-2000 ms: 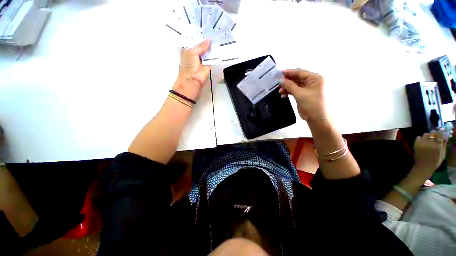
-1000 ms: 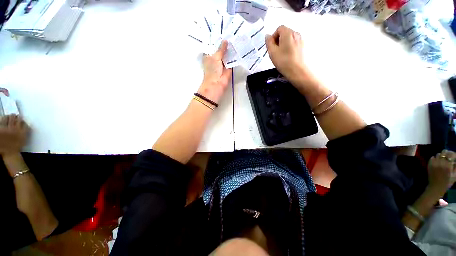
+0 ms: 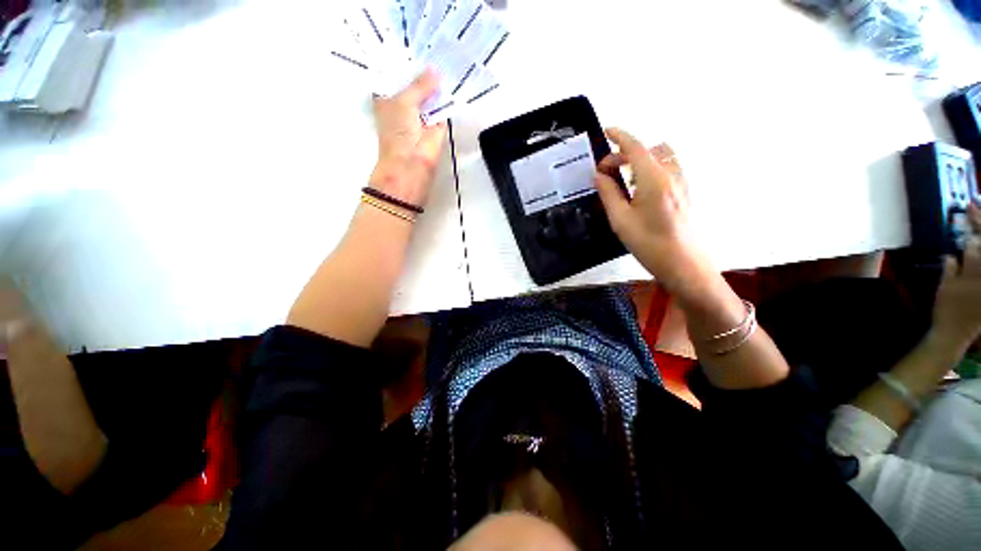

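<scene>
A black box base (image 3: 549,253) with a shaped insert tray lies slightly tilted on the white table, right of the seam. A white instruction card (image 3: 554,174) with dark lines lies across the middle of the tray. A thin grey-white loop (image 3: 551,133) shows above the card at the box's far end. My left hand (image 3: 406,131) holds a fan of white cards (image 3: 457,43) beyond and left of the box. My right hand (image 3: 649,194) is at the box's right rim, thumb and forefinger apart beside the card's right edge; it appears to hold nothing.
The white table (image 3: 258,183) has stacked white booklets (image 3: 70,65) at far left and clear-bagged supplies (image 3: 893,34) at far right. Two black boxes stand at the right, the nearer one (image 3: 934,194) by a neighbour's hand (image 3: 961,288). Another person's arm (image 3: 48,398) is at the left, its hand blurred.
My right hand has come back from the card fan to the box, where a card now lies in the tray. The view has shifted, so the box and the fan appear further left.
</scene>
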